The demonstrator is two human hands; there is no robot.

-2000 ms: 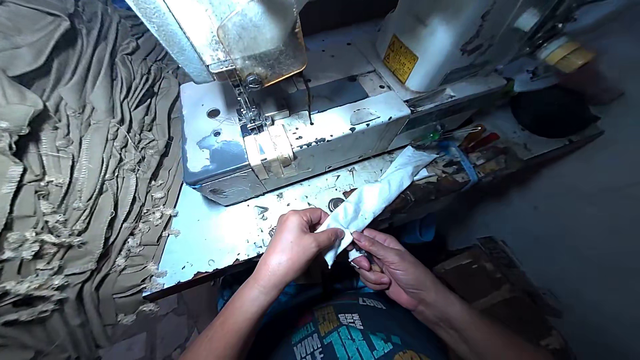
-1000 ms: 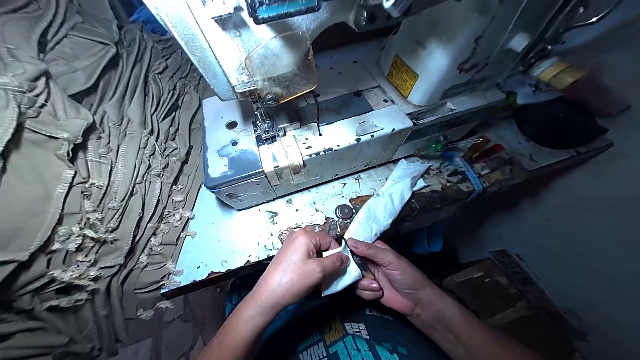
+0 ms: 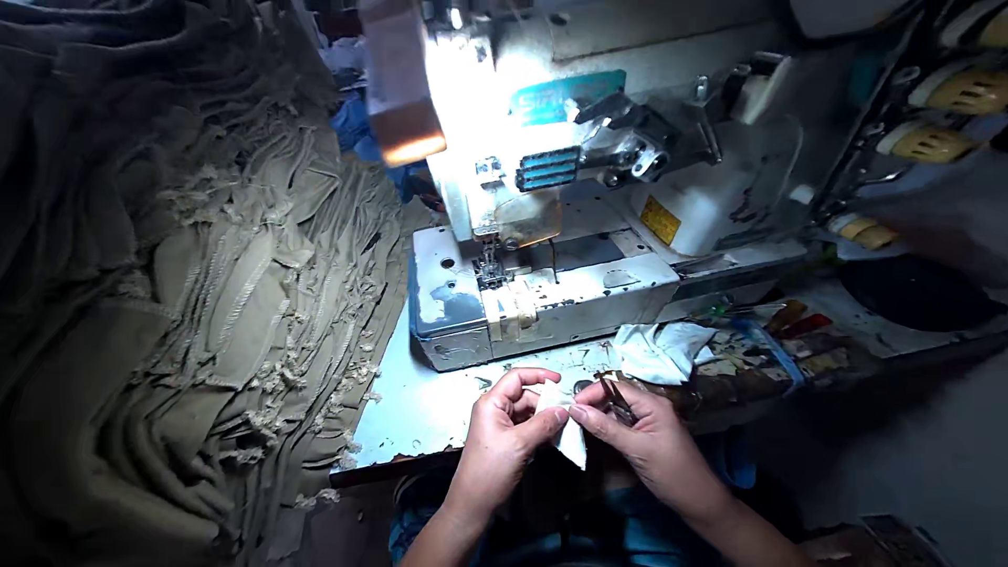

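Between my two hands, just in front of the sewing machine's bed, is a small piece of white fabric. My left hand pinches its left side between thumb and fingers. The thumb and forefinger of my right hand grip its right edge, and small dark thread snips rest in that same hand. A crumpled white cloth lies beyond my right hand on the table. The industrial sewing machine stands ahead, its needle area lit brightly.
A large heap of olive-grey fabric with frayed seams fills the left. The worn white table edge runs below the machine. Tools with coloured handles and a dark round object lie to the right. Thread cones stand at upper right.
The long white cloth that was in my hands now lies crumpled on the table by the machine; a small white piece is between my fingers. The view has tilted up.
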